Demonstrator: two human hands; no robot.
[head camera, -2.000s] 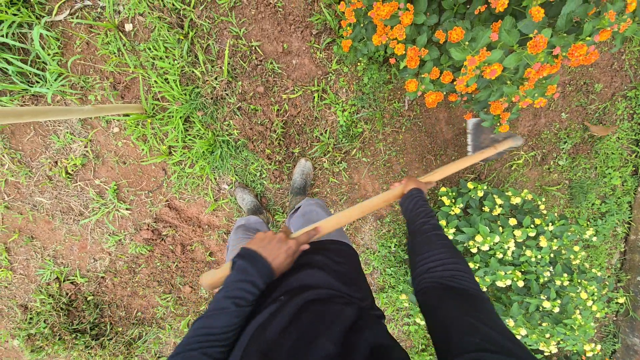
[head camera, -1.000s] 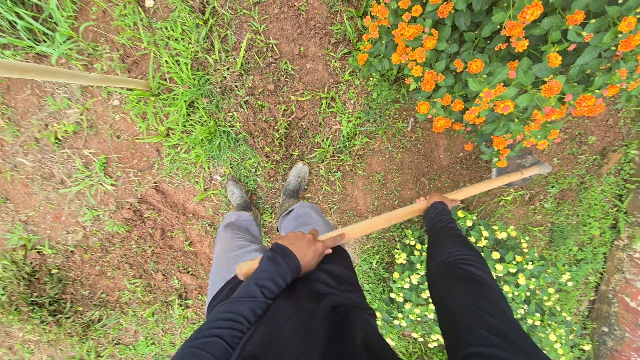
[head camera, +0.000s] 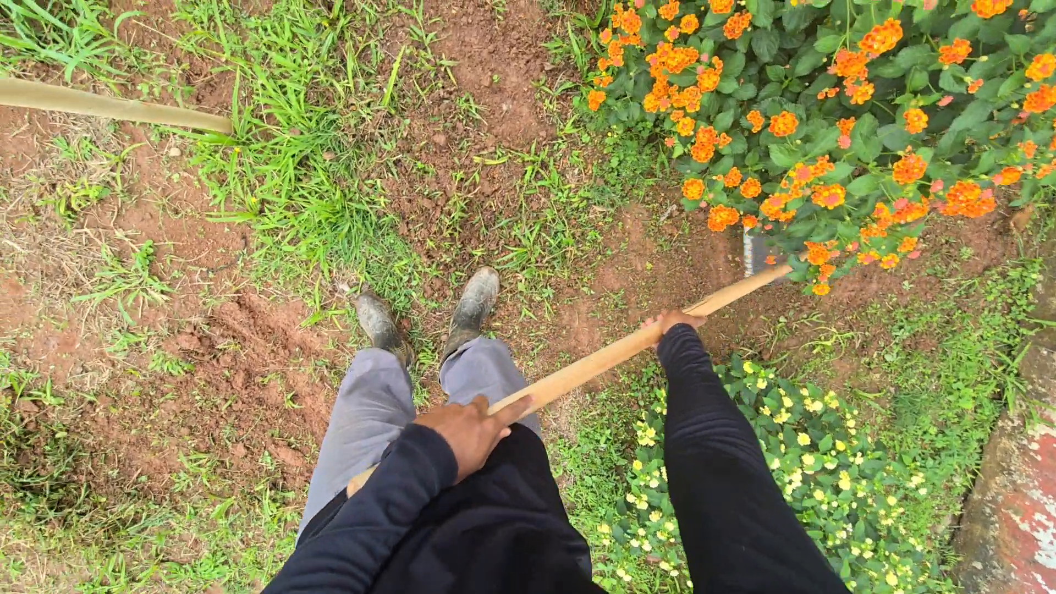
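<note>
My left hand (head camera: 472, 431) is closed around the rear part of a long wooden handle (head camera: 590, 365), close to my waist. Farther along, toward the tool's head, my right hand (head camera: 678, 320) grips the same handle. The handle runs slantwise from my hip up to the right. At its far end a grey metal hoe blade (head camera: 757, 254) rests low by the soil, partly hidden under the leaves and orange blooms of a lantana bush (head camera: 833, 157). Its full shape does not show.
Yellow-flowered plants (head camera: 792, 462) grow below the handle at the right, beside a weathered kerb (head camera: 1011, 503). A pale pole (head camera: 115, 107) reaches in from the upper left. My muddy boots (head camera: 473, 307) stand on reddish soil with grass tufts (head camera: 322, 173).
The blade was more visible two seconds ago; now the orange-flowered bush covers much of it. Both hands have kept hold of the handle. The view has shifted somewhat.
</note>
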